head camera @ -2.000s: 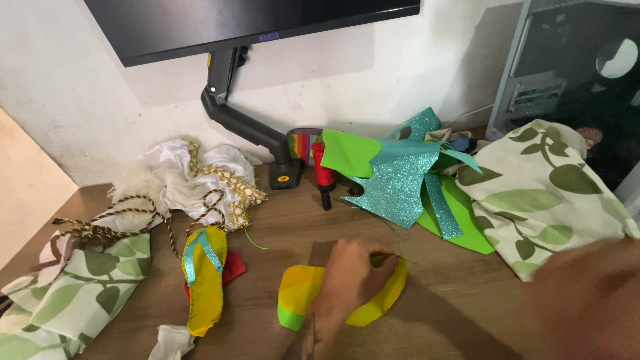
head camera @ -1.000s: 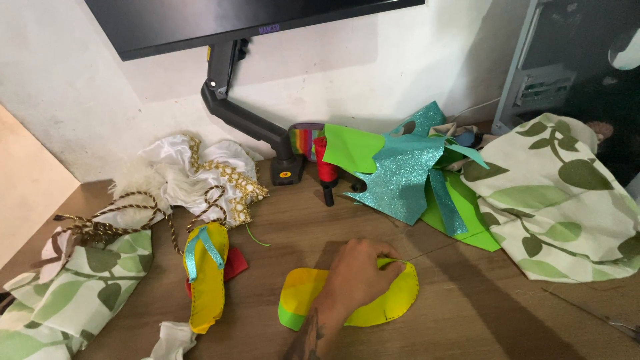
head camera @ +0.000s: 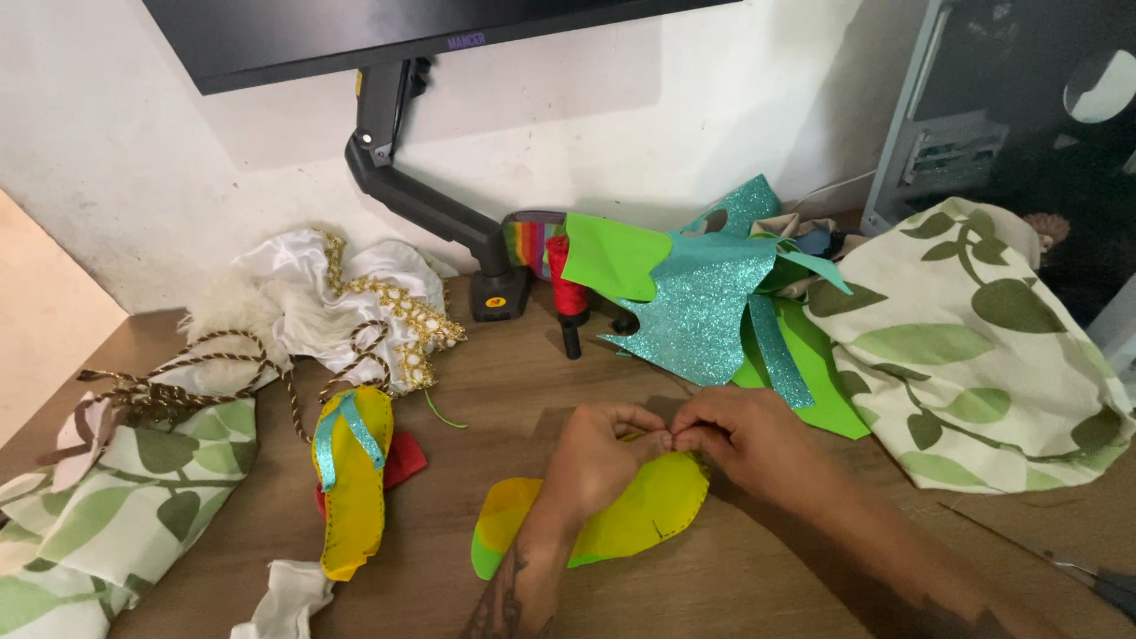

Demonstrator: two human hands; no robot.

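Observation:
A yellow and green foam sandal sole (head camera: 639,524) lies on the wooden desk, with dark stitches along part of its edge. My left hand (head camera: 612,453) pinches the sole's upper edge near the toe end. Close against it, fingertips meeting, my right hand (head camera: 732,435) is pinched at the same edge; a needle or thread between the fingers is too small to tell. To the left lies a yellow foam flip-flop (head camera: 355,488) with glittery turquoise straps and dark edge stitching, partly over a red piece (head camera: 406,459).
Behind are a red thread spool (head camera: 568,280), glittery turquoise foam (head camera: 701,302), green foam sheets (head camera: 612,253) and a monitor arm (head camera: 435,209). Leaf-print fabric (head camera: 967,355) lies right, white satin with gold trim (head camera: 382,293) left. A thin pointed tool (head camera: 1003,541) lies at lower right.
My right hand, blurred at the right edge two seconds ago and out of view one second ago, has come in to meet my left hand at the sole's edge.

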